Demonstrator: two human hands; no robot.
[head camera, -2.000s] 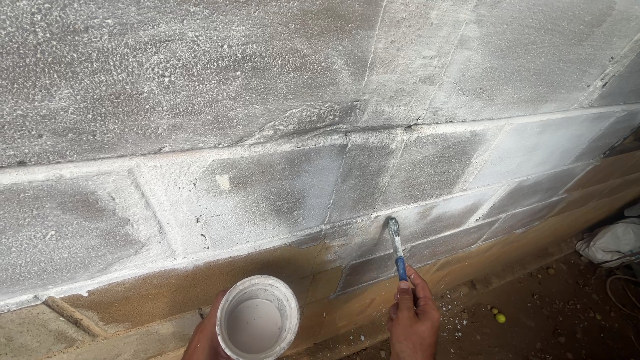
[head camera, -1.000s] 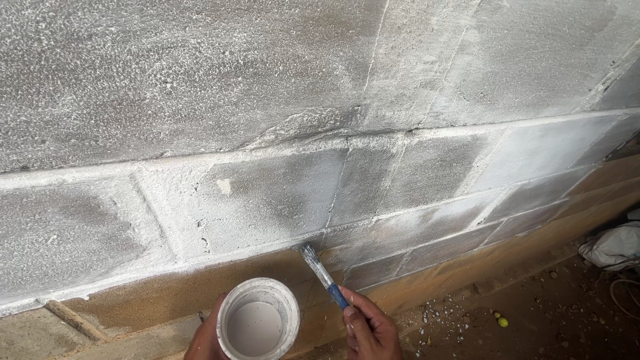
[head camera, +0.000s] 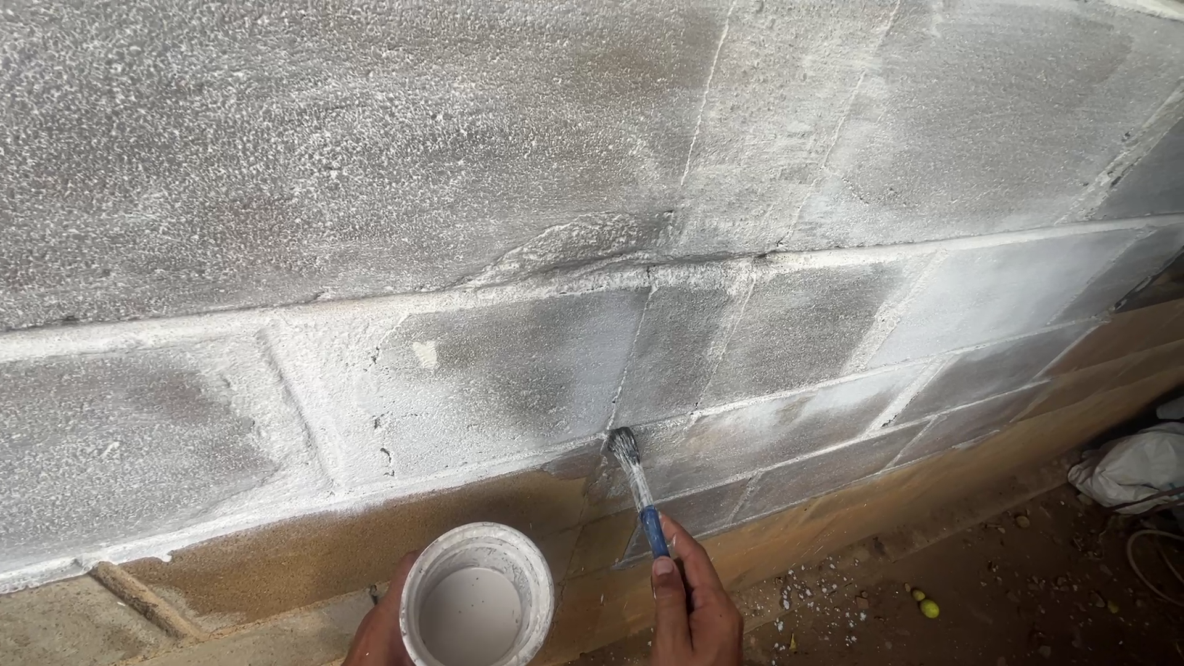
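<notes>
My left hand (head camera: 381, 622) holds a white plastic tub (head camera: 548, 592) by its side; pale paint (head camera: 472, 612) partly fills it. In my right hand (head camera: 692, 601) is a paintbrush (head camera: 653, 527) with a blue handle, gripped between thumb and fingers. Its dark, paint-smeared bristles touch the block wall (head camera: 536, 370) near a mortar joint, right of and above the tub. White paint covers much of the blocks and joints thinly, with grey showing through. Below, a band of brown blocks (head camera: 370, 546) shows bare surface. Most of my left fingers are hidden behind the tub.
Brown ground (head camera: 888, 601) runs along the wall's foot at lower right, spattered with white specks. A yellow-green round fruit (head camera: 929, 609) lies there. A whitish sack (head camera: 1133, 467) and a thin hose or cable (head camera: 1142, 564) are at the right edge.
The brush in my right hand went left along the lower joint, then back right to the vertical joint. My left hand and the tub stay in about the same place.
</notes>
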